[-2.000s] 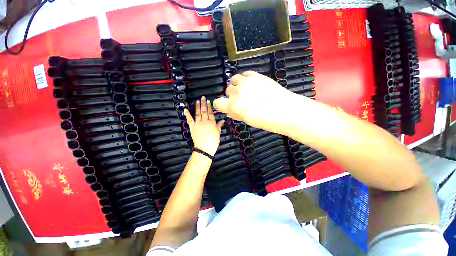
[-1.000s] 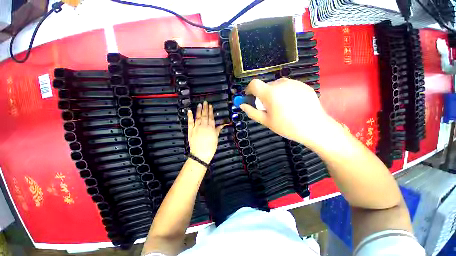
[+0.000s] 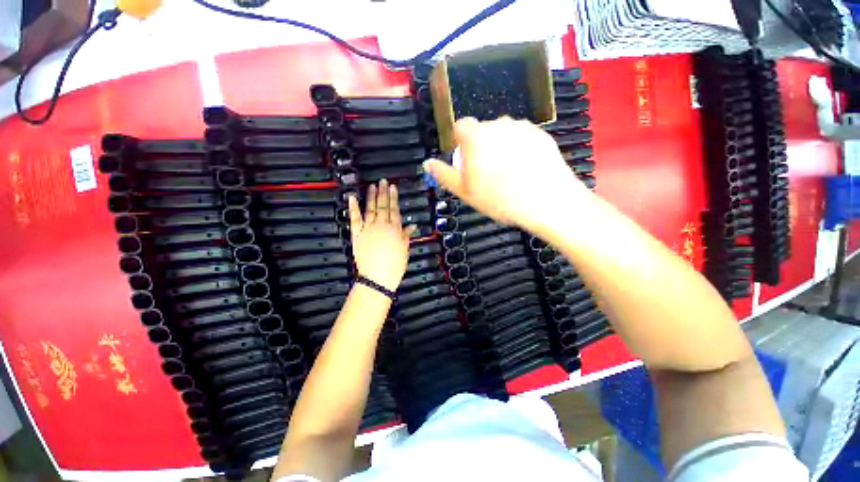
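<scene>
Black plastic handles [image 3: 179,233] lie side by side in several columns, with oval ring ends [image 3: 247,252] along the column edges. My left hand [image 3: 380,243] lies flat, palm down, on a middle column, with the thumb spread. My right hand [image 3: 504,171] is closed just right of it, above the neighbouring column's ring ends. A small blue part of a hand tool [image 3: 430,179] shows at its fingertips; the fist hides the rest. An open carton [image 3: 443,108] with tiny dark pieces inside stands on the columns behind my right hand.
Two separate black handle columns [image 3: 771,169] lie at the right. A dark cord [image 3: 354,43] crosses the white area behind. A striped white stack [image 3: 651,26] stands at the back right. Blue plastic [image 3: 634,405] and grey-white stacked items [image 3: 820,358] are below the table at right.
My right hand has moved slightly up and left towards the carton, and less of the blue tool shows than one second ago. My left hand stays on the handles.
</scene>
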